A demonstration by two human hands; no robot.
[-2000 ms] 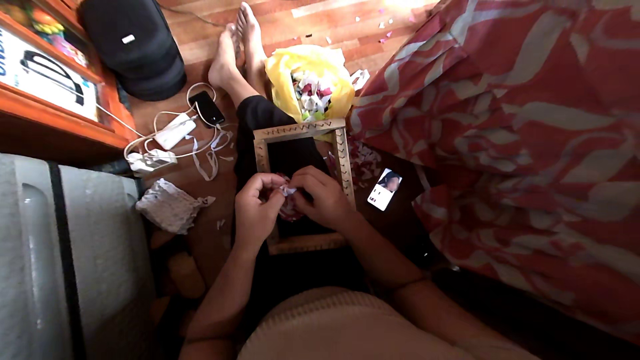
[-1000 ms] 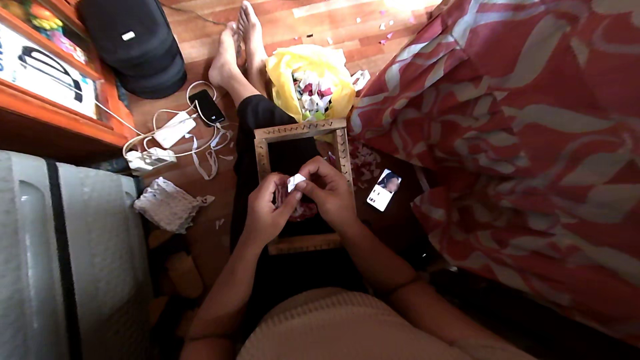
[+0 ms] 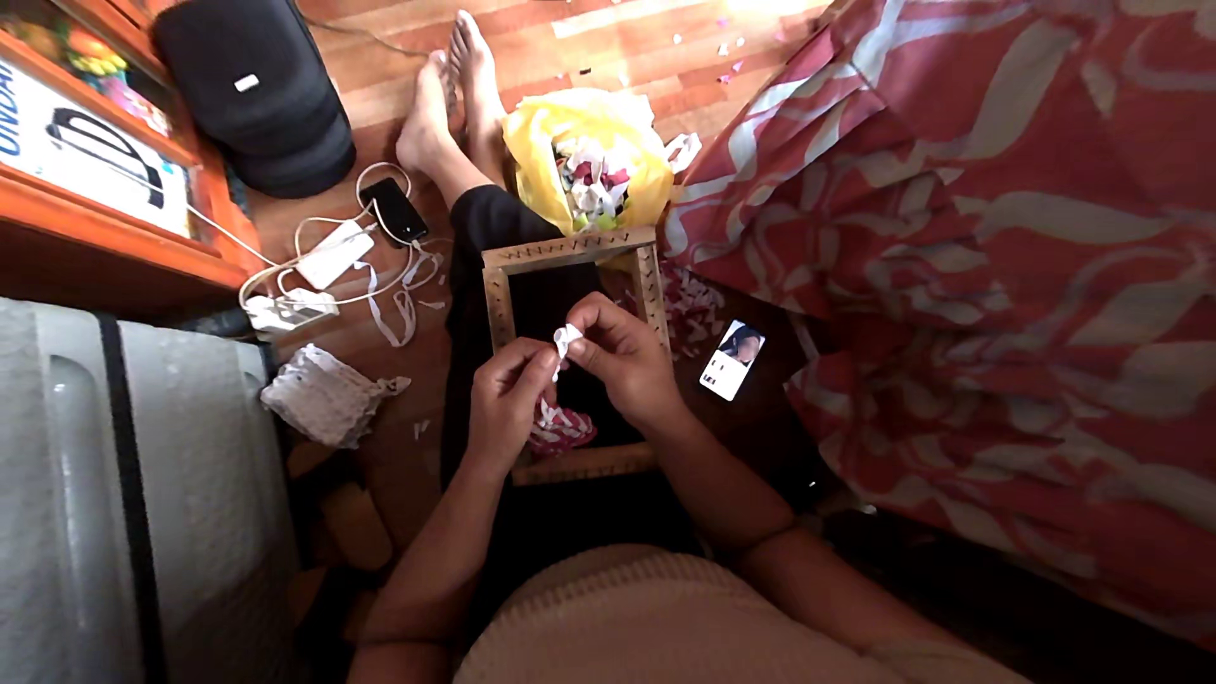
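Note:
A wooden loom frame (image 3: 570,249) studded with nails lies across my lap. Over its opening, my left hand (image 3: 513,394) pinches the lower end of a white fabric strip (image 3: 564,340) between thumb and forefinger. The thumb and forefinger of my right hand (image 3: 622,361) grip the strip's upper part, close to the left fingertips. A red-and-white woven piece (image 3: 562,429) hangs below my left fingers, inside the frame; its link to the strip is partly hidden by my hand.
Beyond the frame stands a yellow plastic bag (image 3: 537,138) of fabric scraps. Left are a black phone (image 3: 394,211), cables, a power strip (image 3: 291,310) and a white crocheted piece (image 3: 328,397). A lit phone (image 3: 732,361) lies right, beside a hanging red patterned cloth (image 3: 950,237).
Both hands have shifted slightly and changed their pinch on the white strip. More of the red-and-white piece shows below my left hand than a second ago.

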